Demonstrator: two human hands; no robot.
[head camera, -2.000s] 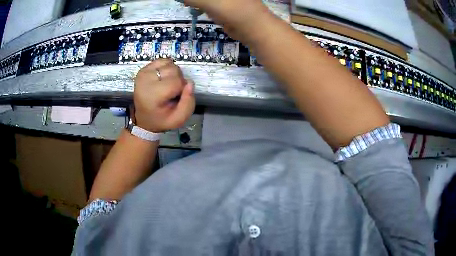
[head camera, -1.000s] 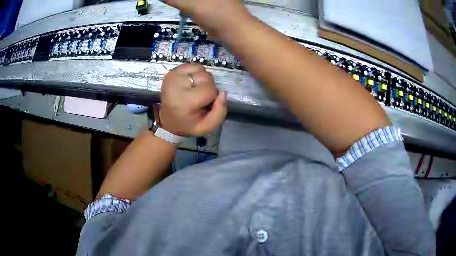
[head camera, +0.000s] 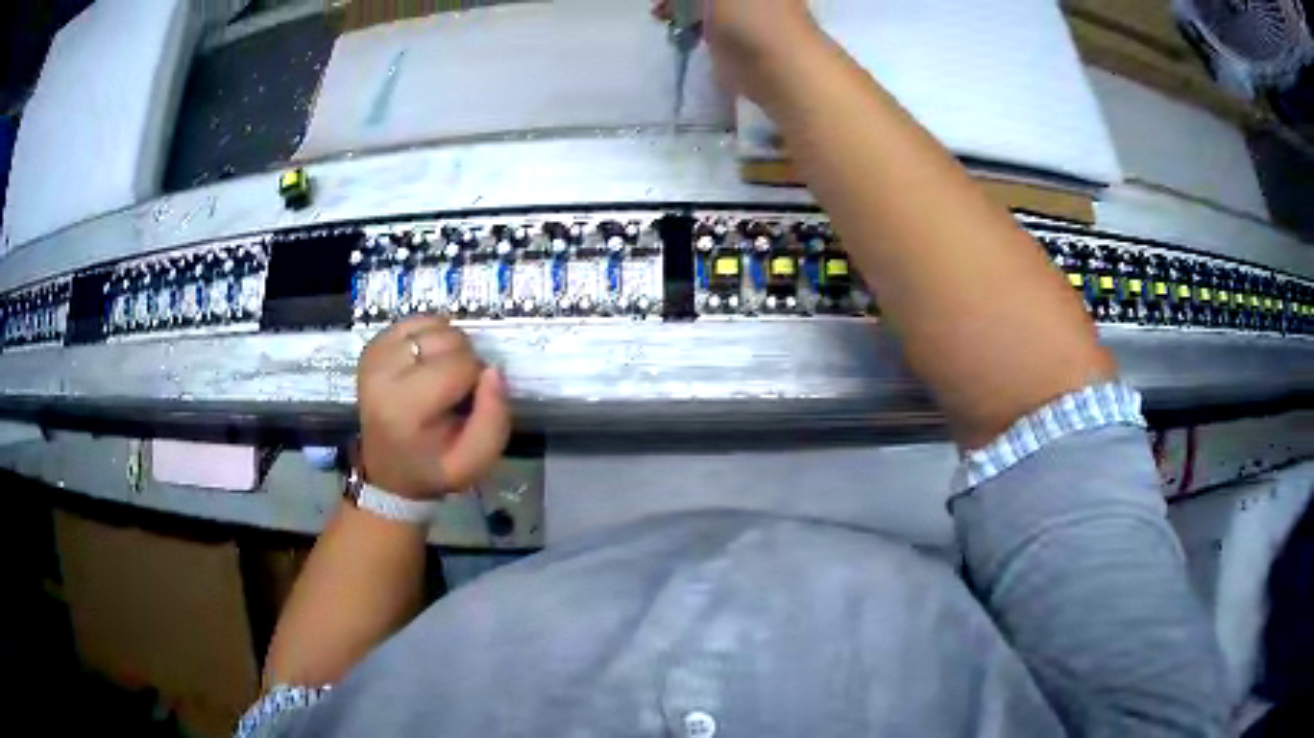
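My left hand (head camera: 430, 411) is curled into a loose fist over the near metal rail, at the front edge of a circuit board panel (head camera: 507, 274) without yellow squares; nothing shows in it. My right hand (head camera: 742, 32), partly cut off by the top edge, grips a glue dispenser. Its pale nozzle (head camera: 682, 72) points down over the far rail, beyond the panels. Another panel (head camera: 785, 270), right of a dark gap, carries yellow-topped transformers and runs under my right forearm. A lone transformer (head camera: 294, 186) sits on the far rail at left.
The wide near rail (head camera: 649, 368) runs across the view. A white sheet (head camera: 966, 87) lies over brown cardboard (head camera: 1038, 198) at far right. A pale surface with a bluish smear (head camera: 386, 90) lies behind the far rail. A fan (head camera: 1251, 41) stands at top right.
My right hand and the nozzle have moved from above the panel without yellow squares to beyond it, over the far rail. The whole view has shifted, showing more of the far bench.
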